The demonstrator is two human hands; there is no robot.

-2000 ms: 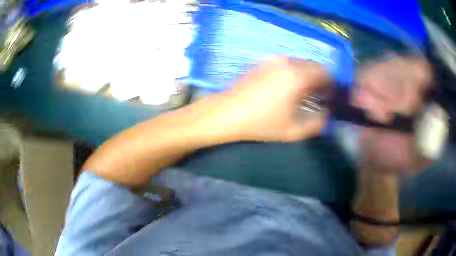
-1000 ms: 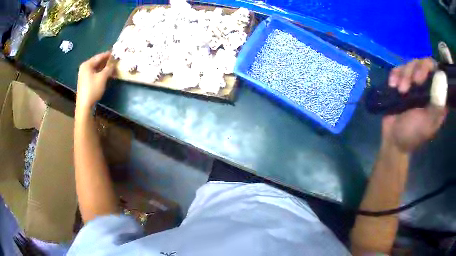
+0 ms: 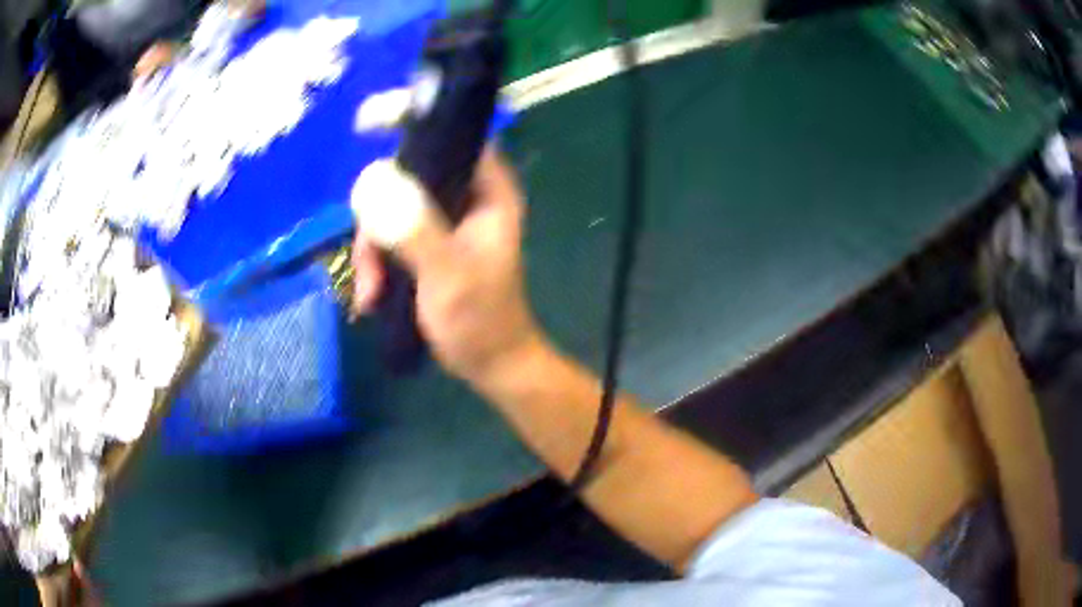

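Observation:
My right hand is closed around the black electric screwdriver, whose narrow end points down beside the screw tray. A cream wrap shows on a finger of this hand. The blue screw tray, blurred, holds many tiny silvery screws. The cardboard box at the left is heaped with white parts. A small skin-toned bit at the bottom left edge, by the box, may be my left hand; it is cut off and its grip cannot be told.
The glossy blue sheet behind the tray bears more white parts. The black cord hangs across the dark green bench and over my right forearm. Open cartons stand below the bench at the right. Brass-coloured bits lie behind the screw tray.
The view has swung right, so the box and tray now appear further left. My right hand still holds the screwdriver, now more upright in view. My left arm has left the picture.

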